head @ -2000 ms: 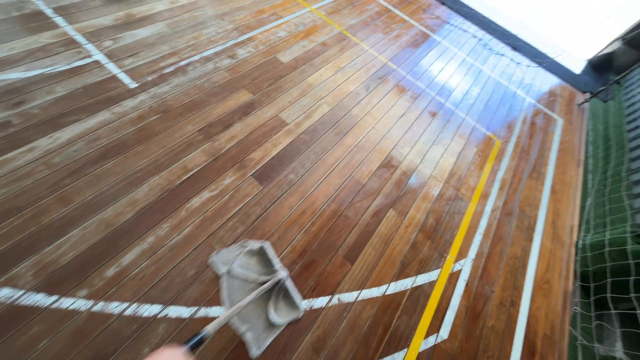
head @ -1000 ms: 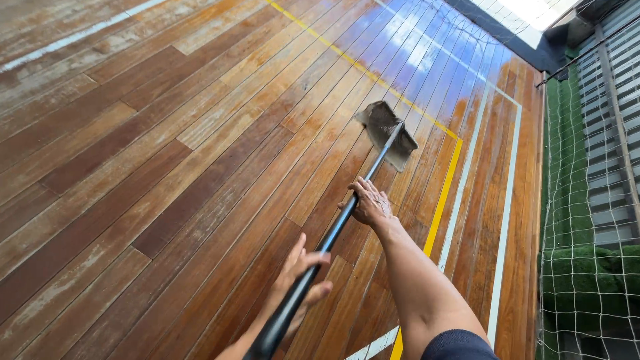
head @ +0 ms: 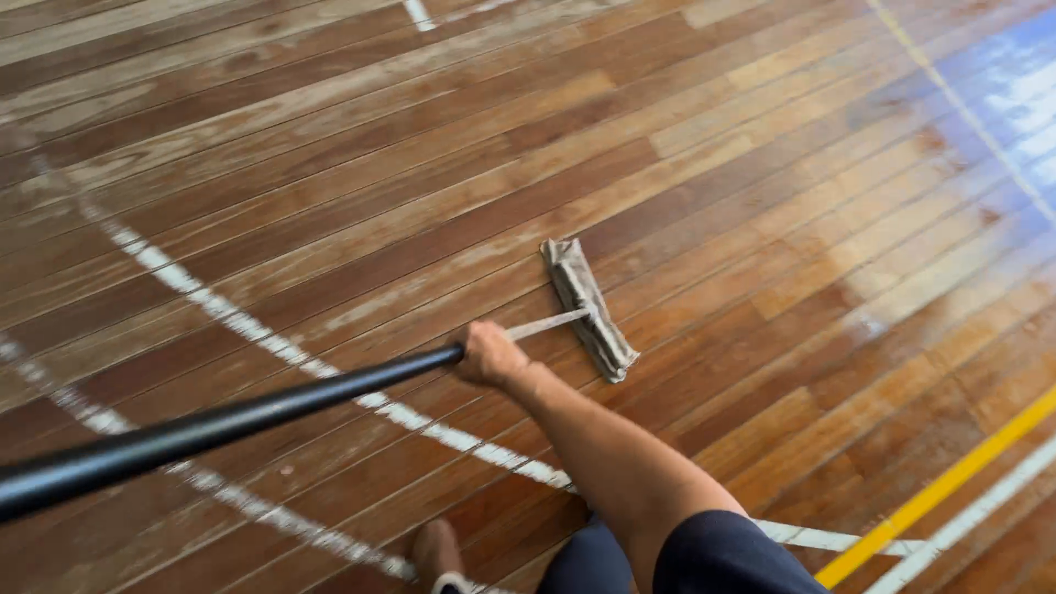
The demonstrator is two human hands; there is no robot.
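My right hand (head: 490, 355) is closed around a long pole (head: 247, 421), where its black part meets a pale lower shaft. The black part runs off the left edge of the view. At the shaft's far end, a flat mop head wrapped in a grey cloth (head: 587, 309) rests on the wooden floor (head: 462, 198), above and to the right of the hand. My left hand is out of view.
White painted lines (head: 272, 340) cross the planks at left and bottom. A yellow line (head: 940, 487) runs beside a white one at lower right. Glossy reflections lie at upper right. My foot (head: 437, 553) is at the bottom edge.
A second ago the left hand showed beside the pole with its fingers spread; it has left the view. The pole has swung round to lie more sideways. The view has shifted, and the net is out of sight.
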